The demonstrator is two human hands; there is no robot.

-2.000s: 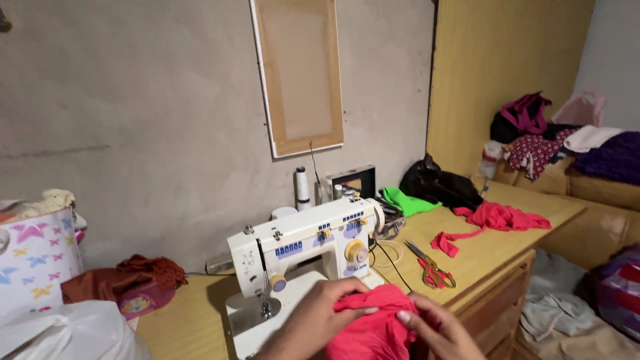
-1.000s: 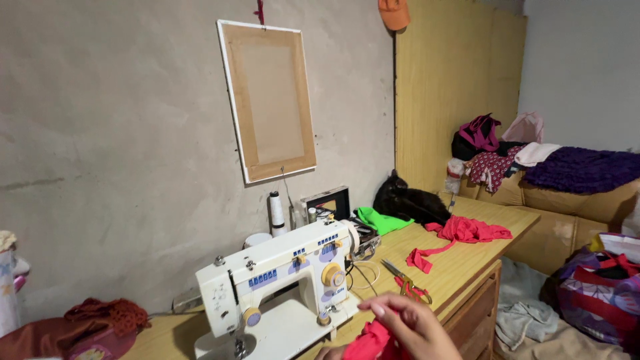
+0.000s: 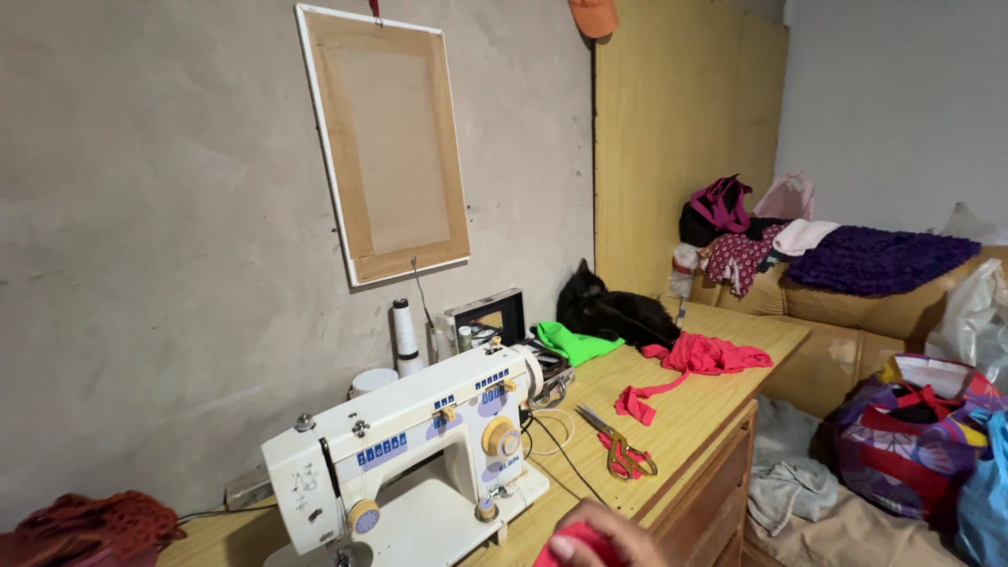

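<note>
At the bottom edge, one hand, which looks like my right hand (image 3: 618, 535), pinches a piece of red-pink fabric (image 3: 581, 545); most of the hand and cloth is cut off. My left hand is out of the frame. Just left of the cloth stands a white Elgin sewing machine (image 3: 417, 441) on the wooden table (image 3: 551, 504). Scissors with gold handles (image 3: 622, 453) lie beyond the hand, their handles over a red-pink scrap. Farther back lie more red-pink fabric (image 3: 713, 354) and a bright green cloth (image 3: 575, 342).
A black cat (image 3: 618, 311) lies at the table's back. Behind the machine are a white thread cone (image 3: 405, 335) and an opened case (image 3: 504, 311). Black cables (image 3: 563, 461) run beside the machine. Dark red cloth (image 3: 94, 528) lies at left; a sofa (image 3: 858, 315) with clothes stands at right.
Two seconds ago both hands held the red-pink fabric in front of the machine; now only one hand shows, lower in the frame. The view has swung up and to the right.
</note>
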